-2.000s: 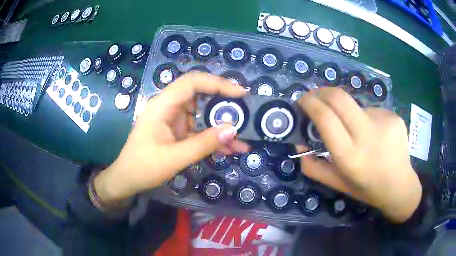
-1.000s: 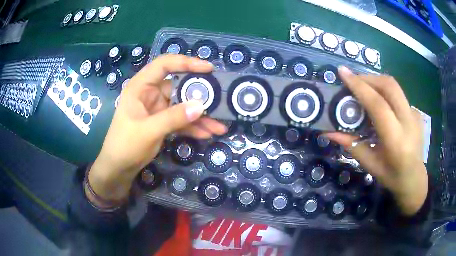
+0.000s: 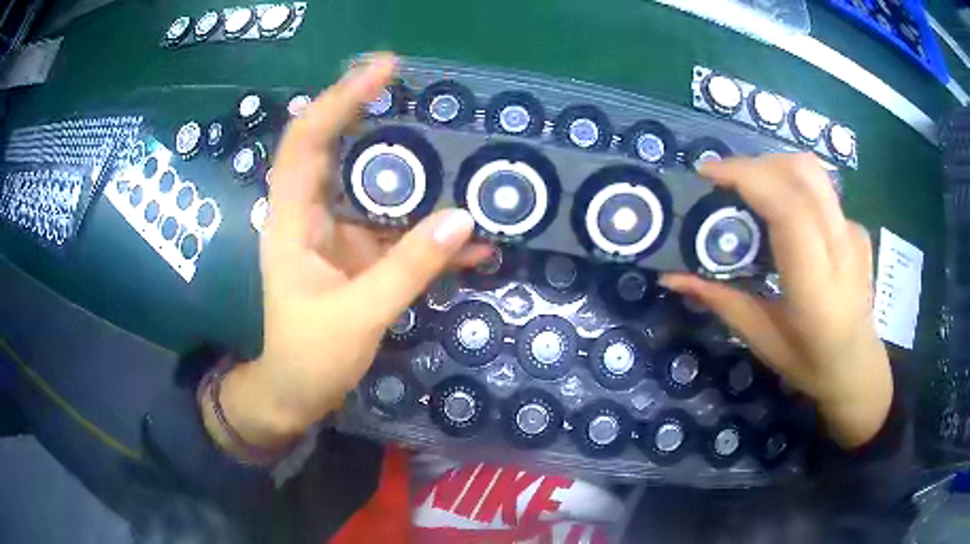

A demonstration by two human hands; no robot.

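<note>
A grey four-place fixture plate [image 3: 568, 189] is held up above the blister tray, with a row of black round speaker drivers [image 3: 622, 219] with white rings on it. My left hand [image 3: 330, 266] is at the plate's left end, thumb on the front near the second driver, index finger raised off the upper edge. My right hand [image 3: 803, 276] grips the plate's right end between thumb and fingers. The clear blister tray [image 3: 500, 428] below is filled with rows of black drivers; the plate and hands hide part of it. No tool is visible in my right hand.
Another fixture plate [image 3: 789, 115] lies behind at right, one [image 3: 236, 21] at back left. Loose drivers [image 3: 247, 159], a white ring sheet [image 3: 165, 207] and empty patterned trays [image 3: 59, 175] lie left. A white paper label [image 3: 899, 287] is at right, a blue bin [image 3: 888, 32] far right.
The held plate has moved left and slightly up, and all its drivers now show. The thin tool tip seen earlier is out of sight. The back plates have shifted right.
</note>
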